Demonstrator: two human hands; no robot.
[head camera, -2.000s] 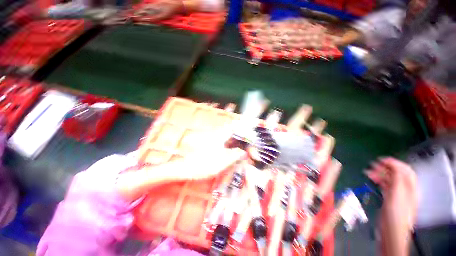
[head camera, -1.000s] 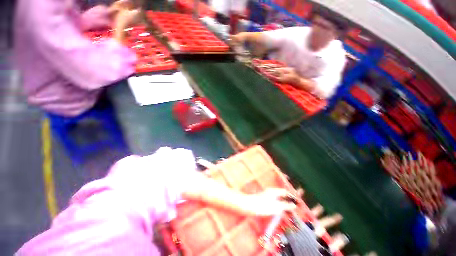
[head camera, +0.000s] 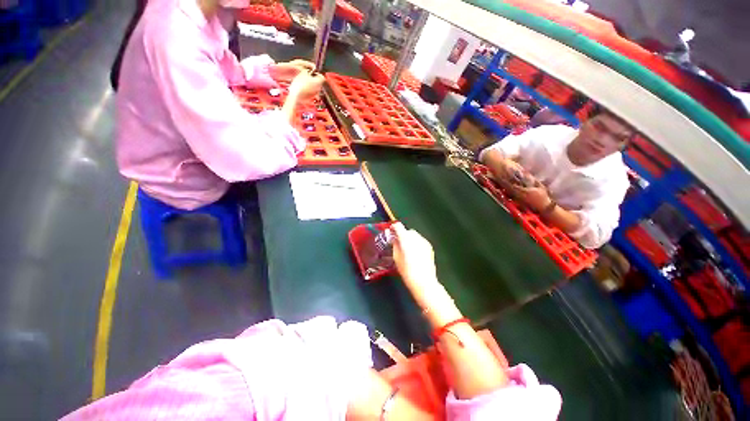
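Observation:
My right hand (head camera: 415, 253) reaches across from the lower right, a red band on its wrist. Its fingertips are at the far right rim of the small red parts box (head camera: 359, 252), beside shiny metal bits; whether they grip one is too small to tell. My left forearm shows at the bottom edge, in a pink sleeve; the left hand is cut off or hidden. Part of the red-orange watch tray (head camera: 415, 377) shows behind and below my arms. A pale watch strap (head camera: 390, 349) with a dark end lies at its left corner.
A white sheet (head camera: 332, 195) with a thin line on it lies beyond the box. A person in pink (head camera: 193, 99) works at red trays (head camera: 380, 110) at upper left, by a blue stool (head camera: 191, 233). A person in white (head camera: 567, 177) sits across, behind another red tray.
The view has swung left, so the big tray has moved to the bottom edge. My right hand has come to the red box. The left hand and bunch of watches have left the view.

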